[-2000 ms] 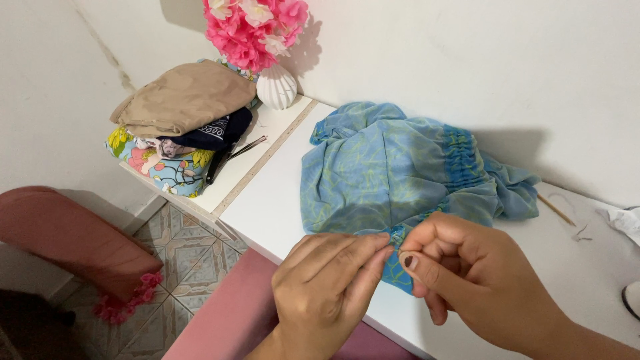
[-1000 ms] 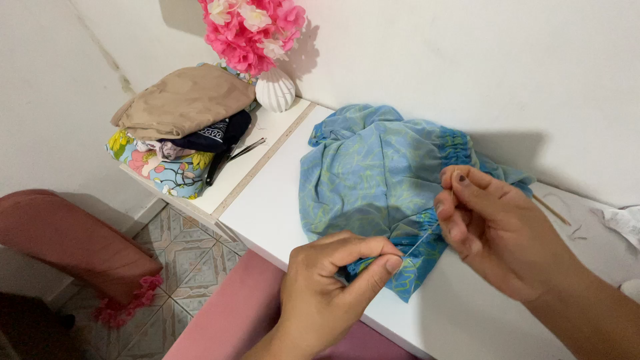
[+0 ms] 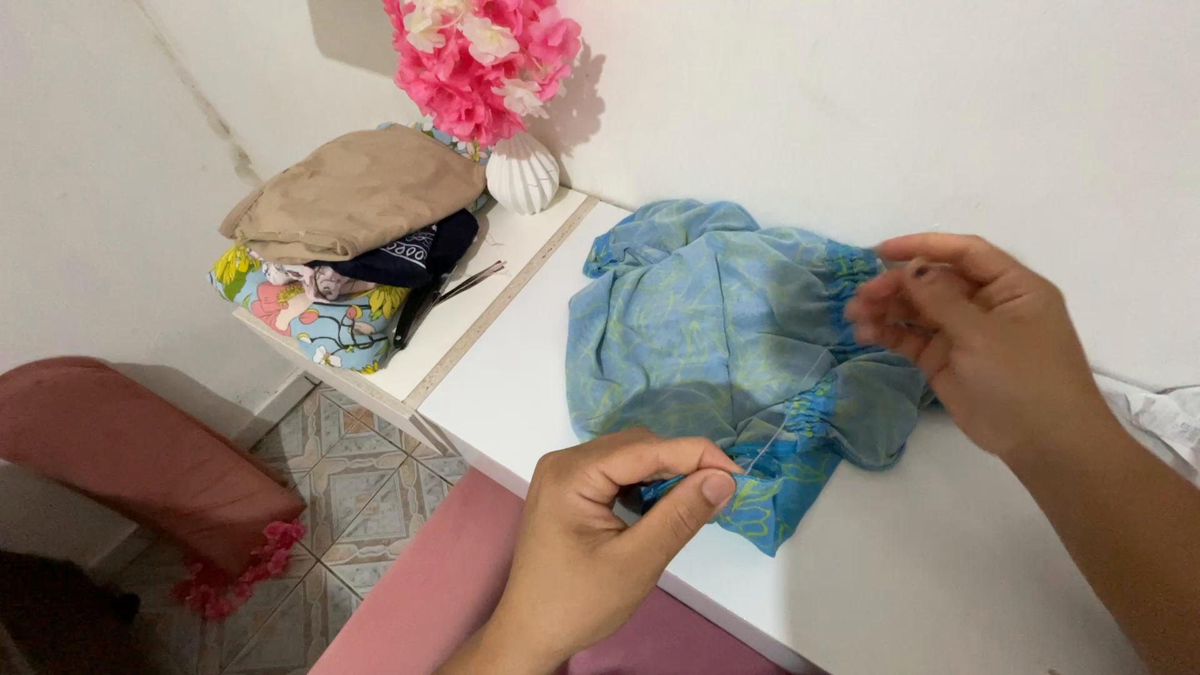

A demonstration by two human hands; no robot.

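Note:
A blue garment with a yellow-green pattern and gathered, elastic-looking bands point(image 3: 656, 328) lies on the white table. My left hand point(image 3: 609, 544) pinches the garment's edge between thumb and index finger, near the table's front edge. From that pinch a thin pale thread point(image 3: 783, 422) runs up and to the right across the cloth towards my right hand point(image 3: 975, 328). My right hand is raised over the garment's right side, thumb and index finger near each other and slightly blurred. Whether it holds a needle or the thread's end cannot be seen.
Left on the tabletop sit folded fabrics point(image 3: 366, 192), black-handled scissors point(image 3: 422, 305) and a white ribbed vase point(image 3: 522, 173) with pink and white flowers point(image 3: 483, 56). White crumpled material point(image 3: 1158, 412) lies at the right edge. A pink chair point(image 3: 441, 572) stands against the table's front.
Two seconds ago both hands were close together at the cloth's edge. My right hand has since moved up and to the right, away from my left, with thread stretching from the cloth.

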